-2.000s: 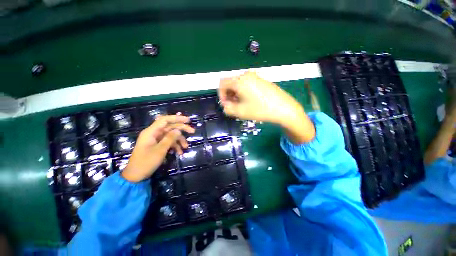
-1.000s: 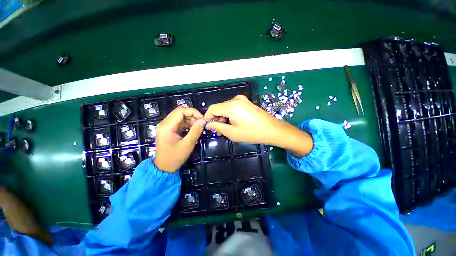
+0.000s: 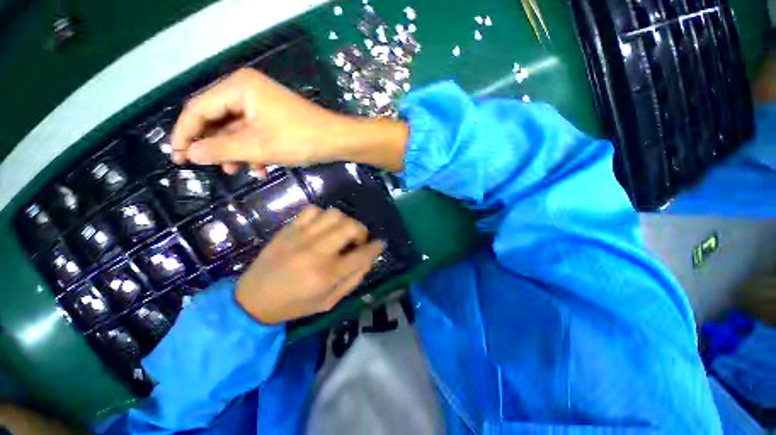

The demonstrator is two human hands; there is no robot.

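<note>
The glossy black blister tray point(image 3: 281, 200) lies tilted in view, with dark modules point(image 3: 136, 219) in many pockets. My right hand point(image 3: 247, 123) is over the tray's upper part, thumb and forefinger pinched together; a tiny pale spot shows at the fingertips, too small to tell if it is a held piece. My left hand point(image 3: 310, 265) is low over the tray's near right part, fingers curled down; what lies under its fingertips is hidden. A loose pile of small silvery pieces point(image 3: 374, 64) lies beyond the tray, above my right forearm.
Stacked black trays point(image 3: 668, 102) stand at the right. Brass-coloured tweezers point(image 3: 536, 19) are cut off by the top edge. A white rail point(image 3: 153, 72) curves along the upper left, with a blurred module point(image 3: 62, 31) on the green belt beyond. A person's blue sleeve point(image 3: 732, 191) shows at right.
The view has turned and shifted. My hands, together over the tray a second ago, are apart: the right over the upper pockets, the left over the near right part.
</note>
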